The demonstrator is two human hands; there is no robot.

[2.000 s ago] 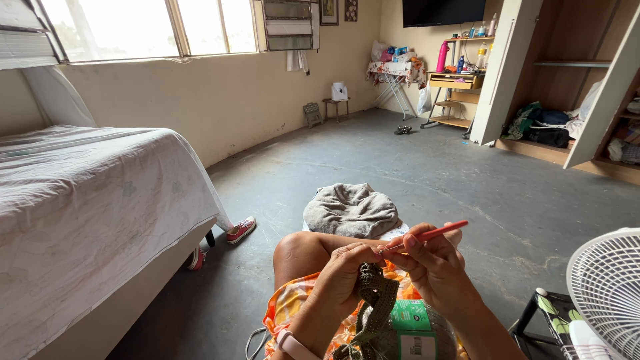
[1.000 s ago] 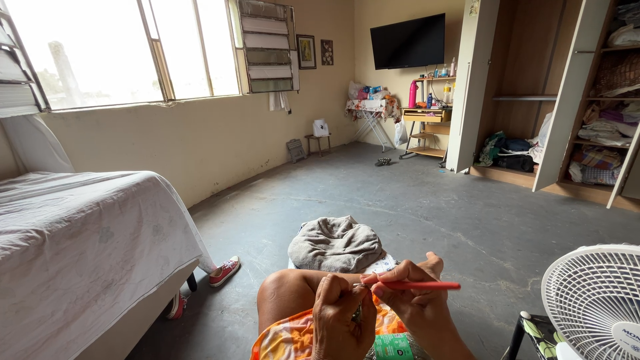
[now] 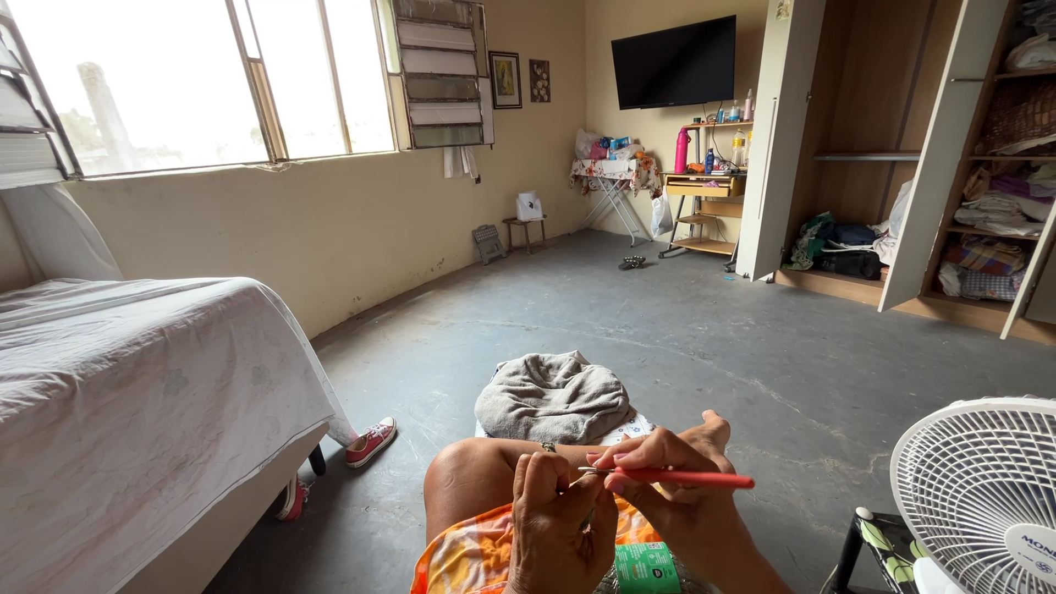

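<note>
My right hand [image 3: 689, 495] holds a crochet hook [image 3: 685, 477] by its red handle, the metal tip pointing left. My left hand [image 3: 561, 524] is pinched close to that tip, and the fingers of both hands nearly meet. The dark green crocheted piece is mostly hidden behind my left hand. A yarn ball's green label [image 3: 646, 568] shows in my lap between the wrists, over an orange patterned cloth [image 3: 470, 549].
Ahead of my crossed legs lies a grey cushion [image 3: 553, 398]. A bed [image 3: 140, 412] stands at left with a red sneaker [image 3: 371, 442] beside it. At right is a white fan [image 3: 982, 487] by a small black-framed stand [image 3: 883, 544].
The view has tilted up and turned right. The dark green crochet piece, plain to see two seconds ago, is now mostly hidden. The hook has gone from slanting up to nearly level.
</note>
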